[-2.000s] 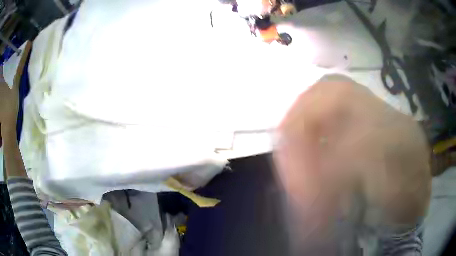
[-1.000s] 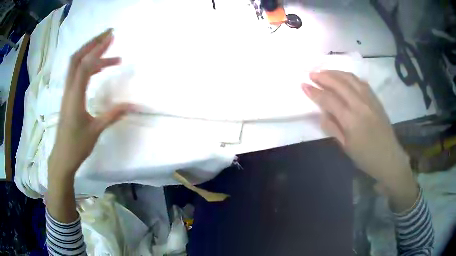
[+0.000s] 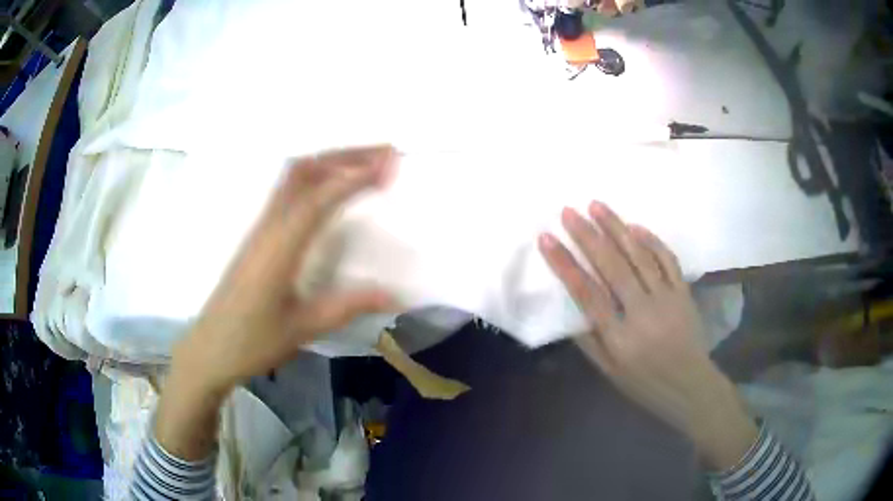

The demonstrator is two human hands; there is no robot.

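Observation:
The large white cloth (image 3: 235,88) covers the left and middle of the table. A smaller white cloth piece (image 3: 534,303) lies at the front edge, its corner hanging over my dark-covered lap; its outline is washed out by the light. My left hand (image 3: 284,254) is blurred over the cloth, thumb and fingers spread apart with nothing seen between them. My right hand (image 3: 636,303) lies palm down, fingers extended, with its fingertips on the white cloth. The orange block (image 3: 580,47) and dark round part (image 3: 610,62) are beyond my hands.
Dark scissors (image 3: 811,157) lie at the right of the white table (image 3: 764,210). A tan strip (image 3: 421,372) hangs at the front edge. Crumpled cream cloth (image 3: 255,431) is heaped below left. A brown-edged board (image 3: 47,176) stands at far left.
My left hand has moved right and towards me. My right hand has moved left and down to the front edge. The cloth there has shifted, covering the angled line seen earlier.

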